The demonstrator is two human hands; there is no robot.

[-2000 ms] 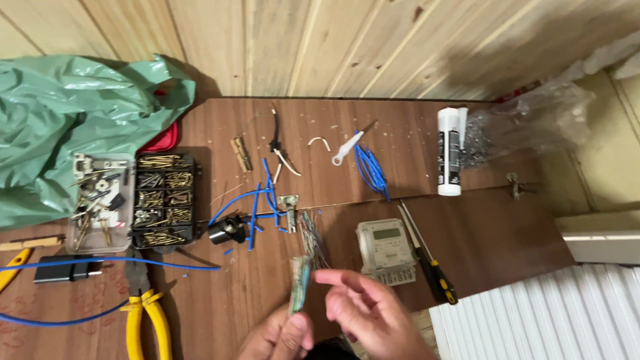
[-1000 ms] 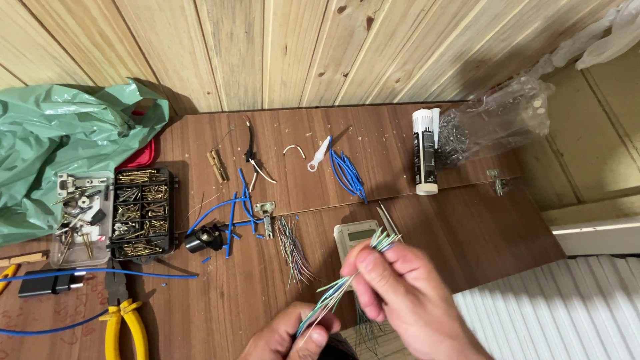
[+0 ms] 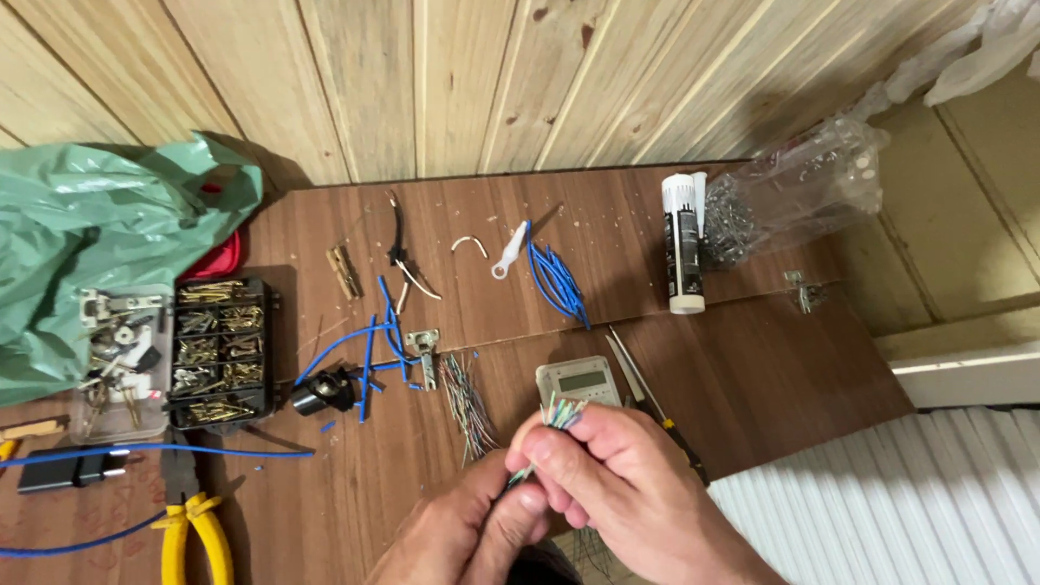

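Note:
A bundle of thin multicoloured wires [image 3: 562,413] is gripped in both hands near the front edge of the brown table. My left hand [image 3: 479,520] pinches its lower part, and my right hand [image 3: 609,471] holds the upper part, with the wire ends sticking up past the thumb. The hands touch or nearly touch. Just beyond them lies a grey meter with a small display [image 3: 578,379], partly covered by my right hand. A second bunch of thin wires [image 3: 469,406] lies on the table, left of the meter. Cut blue wires [image 3: 370,357] and a metal hinge [image 3: 424,357] are farther left.
Yellow-handled pliers [image 3: 195,528], a black plug adapter [image 3: 73,470] and a black screw organizer [image 3: 221,353] lie left, by a green plastic bag [image 3: 97,244]. A white-capped cartridge [image 3: 682,244] and a bag of screws [image 3: 780,203] are back right. Coiled blue wire [image 3: 556,280] lies mid-table.
My hands have come together on the wire bundle, which one second ago stretched between them. Two seconds ago my right hand was open beside it.

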